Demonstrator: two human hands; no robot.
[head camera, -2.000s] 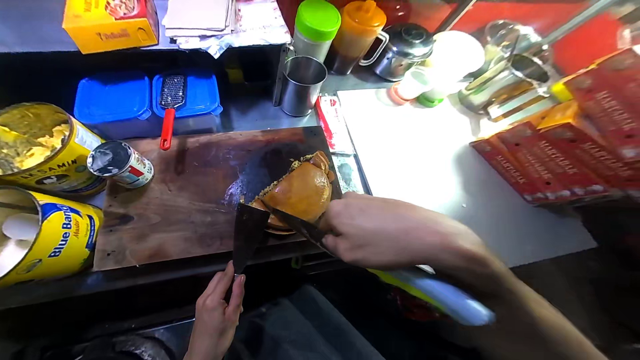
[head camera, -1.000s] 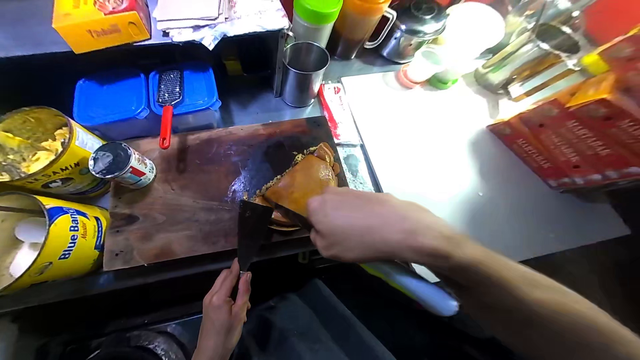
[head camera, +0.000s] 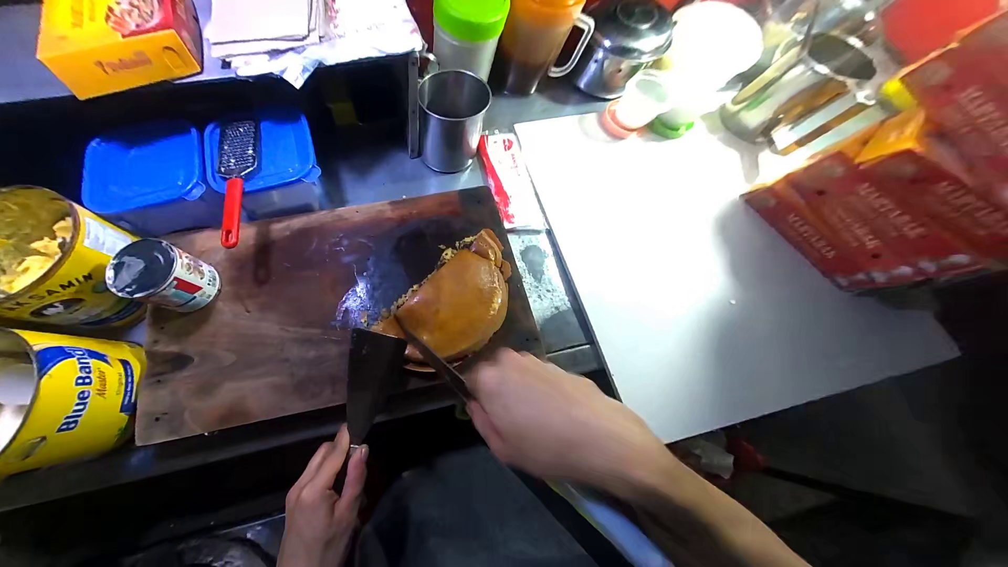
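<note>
A folded, filled thick pancake (head camera: 457, 303), golden brown with crumbly filling at its edge, lies on the right part of a wooden cutting board (head camera: 260, 354). My left hand (head camera: 323, 496) grips a dark metal scraper (head camera: 374, 378), whose wide end touches the pancake's lower left corner. My right hand (head camera: 543, 417) is closed around a knife (head camera: 437, 364); the dark blade rests at the pancake's lower left part, beside the scraper. The knife's handle is mostly hidden by my hand and forearm. Some cut pieces lie at the pancake's upper right end.
Left of the board are two yellow tins (head camera: 87, 394) and a small can (head camera: 164, 276). Behind it, a red-handled grater (head camera: 232, 185) lies on a blue-lidded container (head camera: 272, 150), near a metal cup (head camera: 454, 118). A white board (head camera: 677, 315) and red boxes (head camera: 882, 205) are at right.
The knife blade shows at the pancake's lower left part, near the scraper, as before. My right hand has shifted slightly; both hands keep their tools.
</note>
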